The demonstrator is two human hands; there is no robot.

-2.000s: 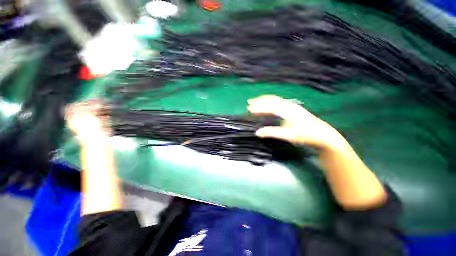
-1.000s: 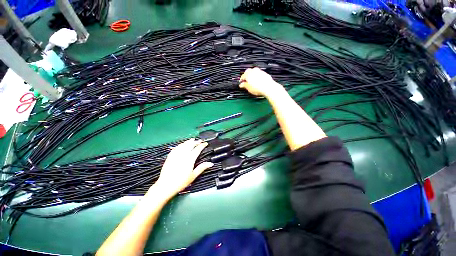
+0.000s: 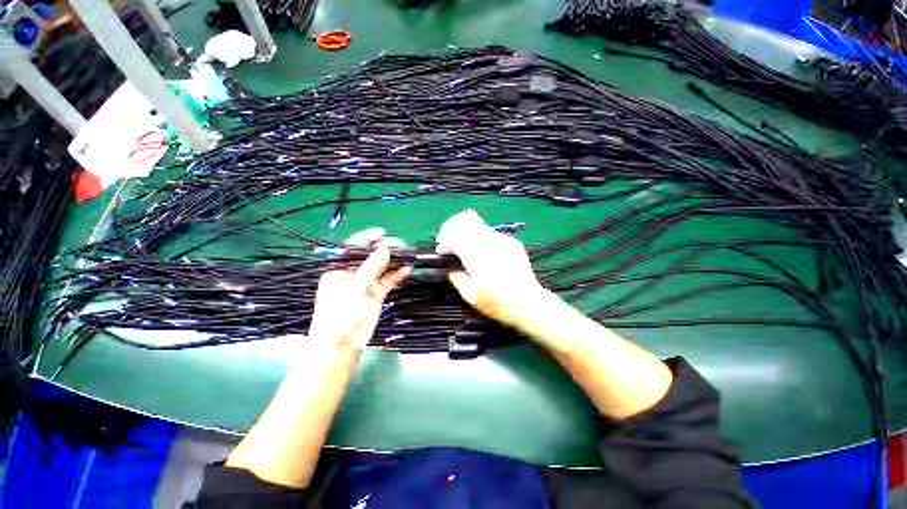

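Black cable harnesses [image 3: 239,288] lie in a near bundle across the green table. My left hand [image 3: 360,288] grips cords of this bundle, at the left of a black splitter block [image 3: 430,260]. My right hand [image 3: 487,260] holds the right end of that block, its fingers partly hiding it. Another splitter block [image 3: 464,344] lies below my hands. A slim pen-like tool [image 3: 509,228] lies on the green just beyond my right hand, partly hidden by it.
A large heap of black harnesses [image 3: 418,129] lies beyond my hands. Orange-red scissors [image 3: 333,40] lie at the far side. Grey metal posts [image 3: 149,80] and a white paper [image 3: 117,129] with red marks stand at the left. More cables [image 3: 686,45] lie far right. Blue bins [image 3: 90,467] show below the table edge.
My right hand has come back from the far heap to the near bundle, beside my left hand. My left hand has closed on cords and a splitter block is now between my hands.
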